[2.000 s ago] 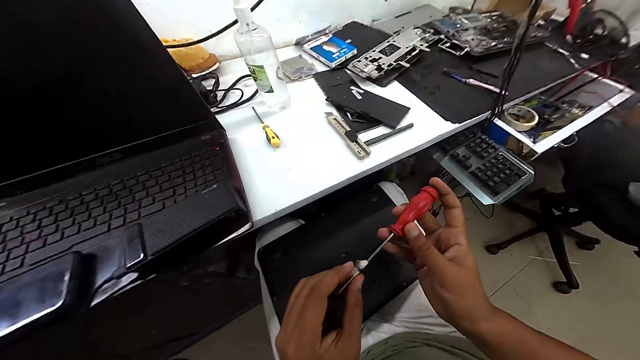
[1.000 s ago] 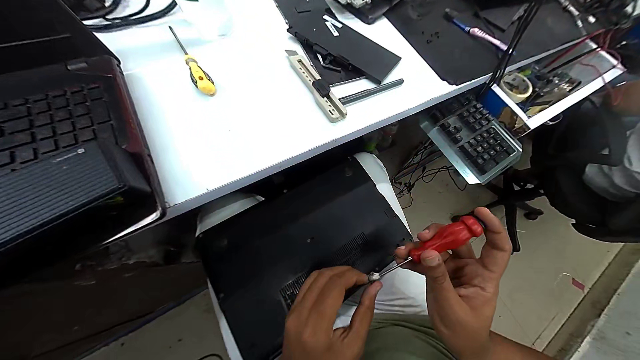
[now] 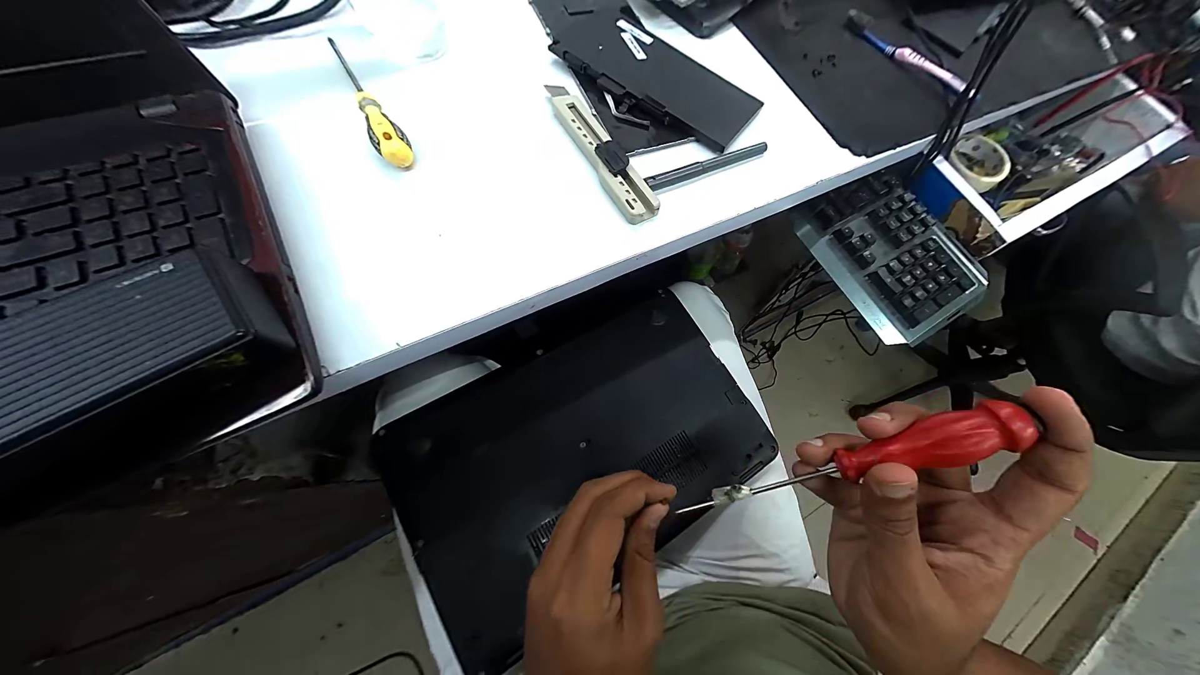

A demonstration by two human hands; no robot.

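Observation:
My right hand (image 3: 937,534) grips the red handle of a screwdriver (image 3: 937,439), its shaft pointing left. A small whitish, clear lump (image 3: 731,494) sits around the shaft. The fingertips of my left hand (image 3: 600,553) pinch together at the shaft's tip, which they hide; whether a screw is there I cannot tell. Beneath both hands, a black laptop base with vents (image 3: 562,422) lies underside up across my lap. A yellow-handled screwdriver (image 3: 384,131) rests on the white desk, left of a beige utility knife (image 3: 605,155).
An open laptop (image 3: 112,216) stands at the left. Black panels (image 3: 684,89), a dark rod (image 3: 708,167) and a black mat (image 3: 834,75) with a pink-and-blue brush (image 3: 909,58) lie on the desk (image 3: 450,253). A keyboard (image 3: 895,253) juts out below its edge. A seated person is partly visible at far right.
The view has moved down and closer to the desk edge. The red screwdriver, upright and slanting two seconds ago, now lies closer to level, both hands still on it.

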